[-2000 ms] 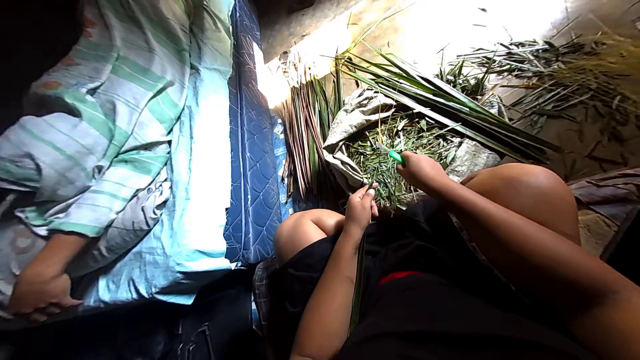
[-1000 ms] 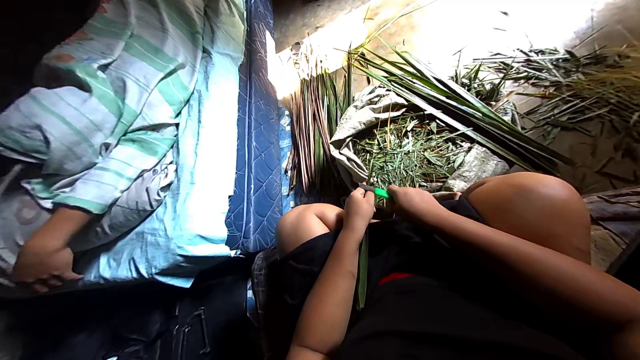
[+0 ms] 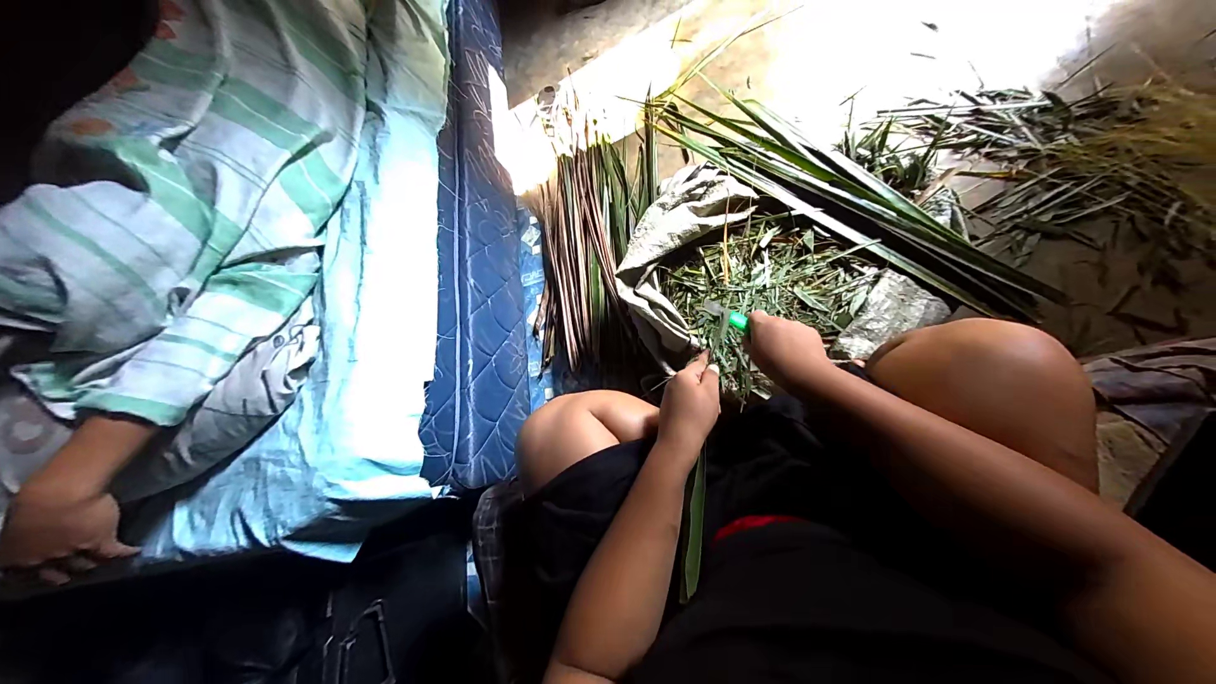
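Observation:
My left hand (image 3: 691,404) is closed around a long green leaf strip (image 3: 695,532), whose lower part hangs beneath the wrist over my dark clothing. To its right, my right hand (image 3: 784,350) grips a green-handled knife (image 3: 737,321); its blade points up and left over the leaf scraps, apart from my left hand. Both hands are at the near edge of an opened sack (image 3: 655,242) filled with cut green leaf pieces (image 3: 769,275). The tip of the strip at my left fingers is too small to make out.
Long green leaves (image 3: 855,195) lie across the sack's far side, and a bundle of brownish strips (image 3: 579,256) stands left of it. Leaf scraps (image 3: 1073,152) litter the floor at upper right. On the left, a person's hand (image 3: 66,532) rests on a bed beside a blue mattress (image 3: 480,285).
Two seconds ago the knife was over the scraps; one second ago it was against the strip at my left hand. Now my right hand and knife have moved up and away from my left hand.

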